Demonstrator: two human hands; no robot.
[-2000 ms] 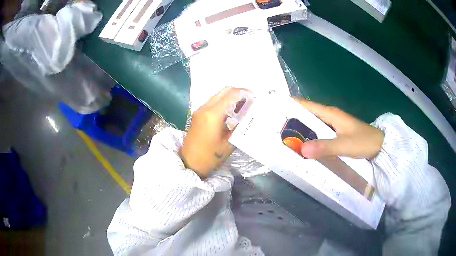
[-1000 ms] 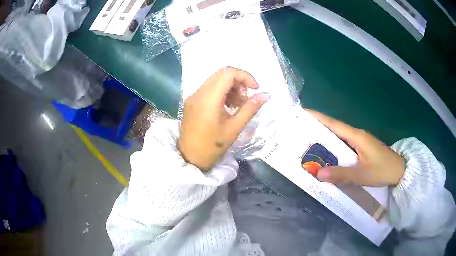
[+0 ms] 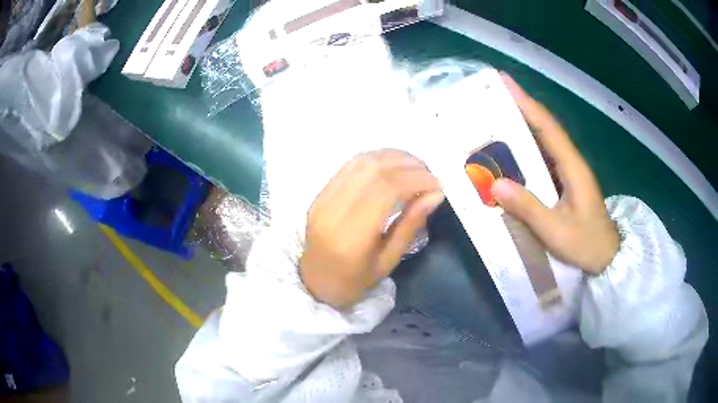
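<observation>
My right hand point(image 3: 563, 197) grips a long white smartwatch box point(image 3: 523, 244) by its sides, the thumb on the orange watch picture. The box stands steeply slanted, its far end beside the stack. My left hand point(image 3: 366, 224) is left of the box, blurred, with thumb and fingertips close together; a bit of shiny film shows by them, but whether they pinch it cannot be told. The glaring white stack of bags point(image 3: 331, 118) lies in front of me. Crinkled film shows near the box's far end. Another printed box point(image 3: 311, 24) lies across the stack's far end.
Two slim boxes point(image 3: 173, 39) lie on the green worktop at the far left. A pale curved rail point(image 3: 567, 75) crosses the right, with another box point(image 3: 645, 47) beyond. A person's white sleeve point(image 3: 55, 86) is at the left, above a blue stool point(image 3: 149, 205).
The right hand has moved the box away from me and turned it more upright in the picture. The left hand has moved down and slightly right, its fingers lower over the stack's near end.
</observation>
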